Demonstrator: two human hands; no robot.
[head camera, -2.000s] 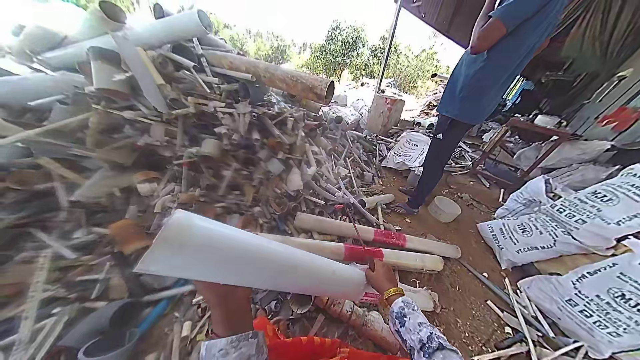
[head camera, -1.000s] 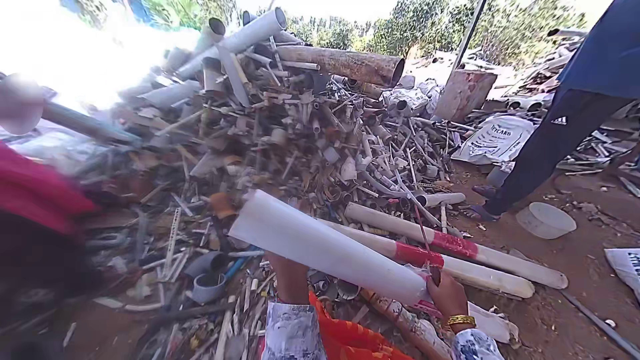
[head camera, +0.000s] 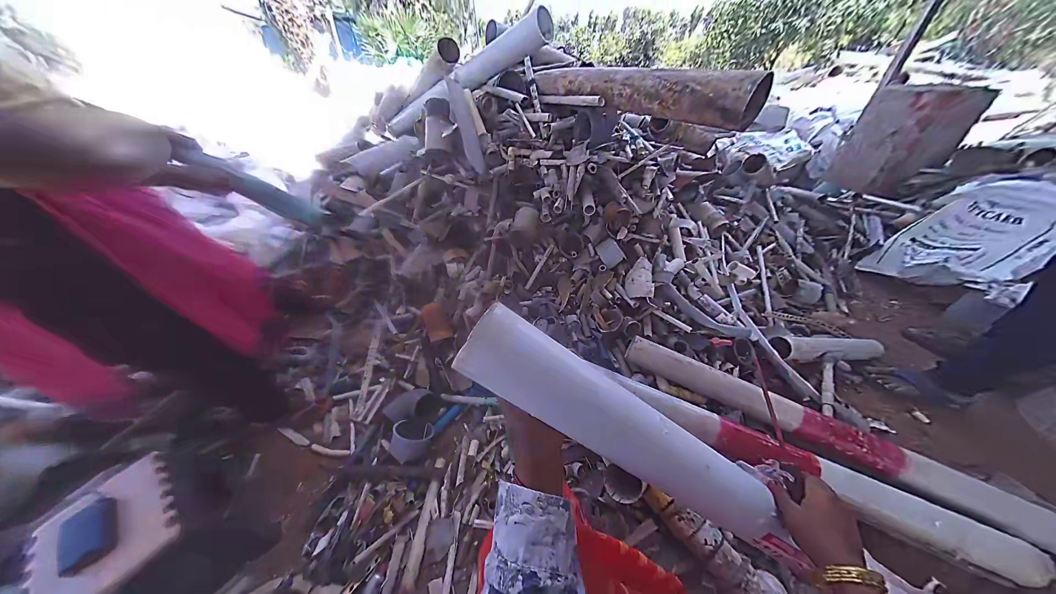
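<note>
A wide white plastic pipe (head camera: 615, 421) lies slantwise across my front. My left hand (head camera: 530, 437) is under its upper half, with the fingers hidden behind the pipe. At the pipe's lower right end, my right hand (head camera: 813, 511), with gold bangles at the wrist, holds a bunched light scrap of cloth or plastic (head camera: 771, 474) that has a thin dark red strip rising from it. Beyond the hand lie a white pipe with a red band (head camera: 932, 495) and a second red-banded pipe (head camera: 965, 470), side by side on the ground.
A high heap of scrap pipes (head camera: 577, 198) rises ahead, topped by a rusty wide pipe (head camera: 652, 91). A blurred person in pink and dark clothing (head camera: 165, 272) stands close at the left, holding a long pipe (head camera: 264, 194). Another person's leg (head camera: 1006, 338) and a printed sack (head camera: 973, 235) are at the right.
The view has swung left. The person in pink now shows much more at the left; one second ago only part was visible. Both my hands stay at the white pipe.
</note>
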